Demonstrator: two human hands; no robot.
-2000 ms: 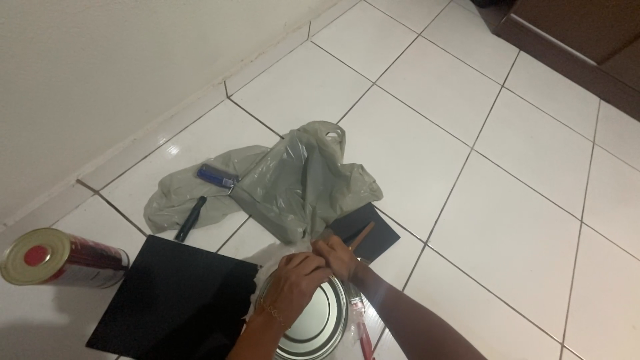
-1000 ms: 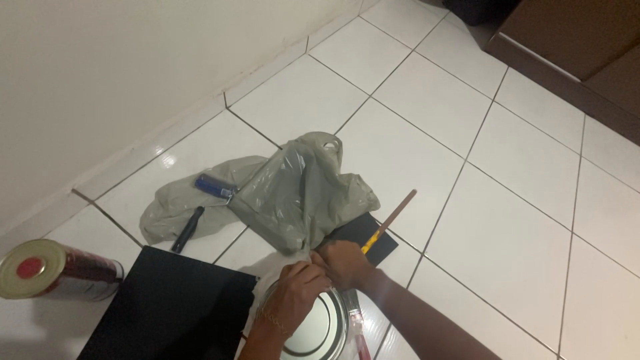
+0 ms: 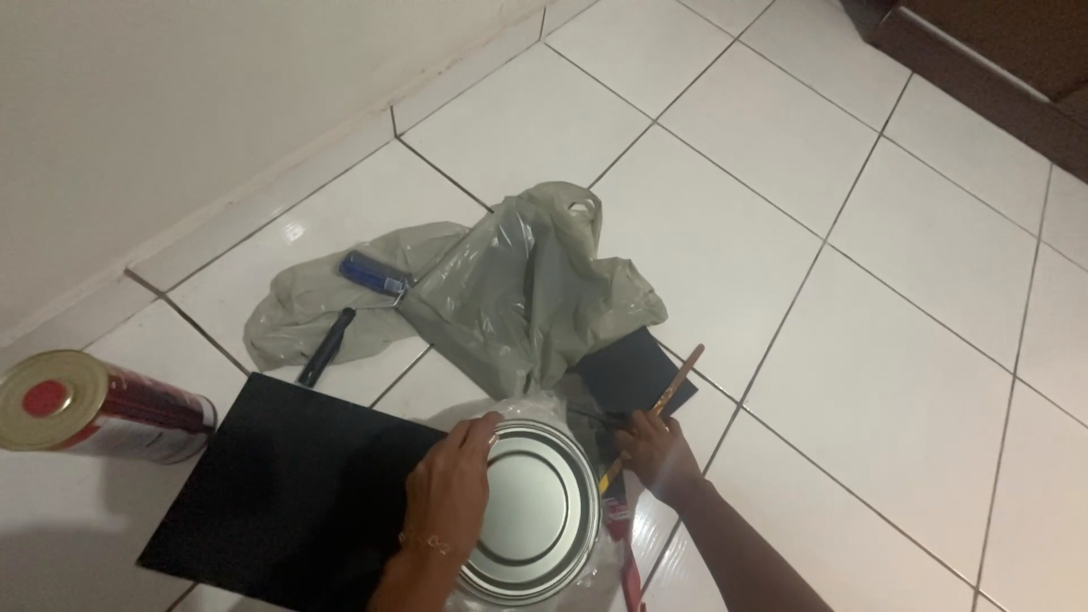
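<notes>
A round metal can with a silver lid stands on clear plastic at the bottom middle. My left hand rests against the left side of its rim, fingers at the upper edge. To the right of the can, my right hand grips a thin wooden stick, whose lower part is yellow and points toward the can's rim. What the stick's tip touches is hard to tell. Beneath my right hand and beside the can lies a red-handled paintbrush, its bristles partly hidden.
A black sheet lies left of the can, near a tin with a red cap. Beyond are a grey plastic bag, a blue roller, a black handle and a dark square sheet. Dark wooden furniture stands upper right.
My right hand has moved from the can's top edge to its right side, with the stick still in it. My left hand has shifted slightly along the rim.
</notes>
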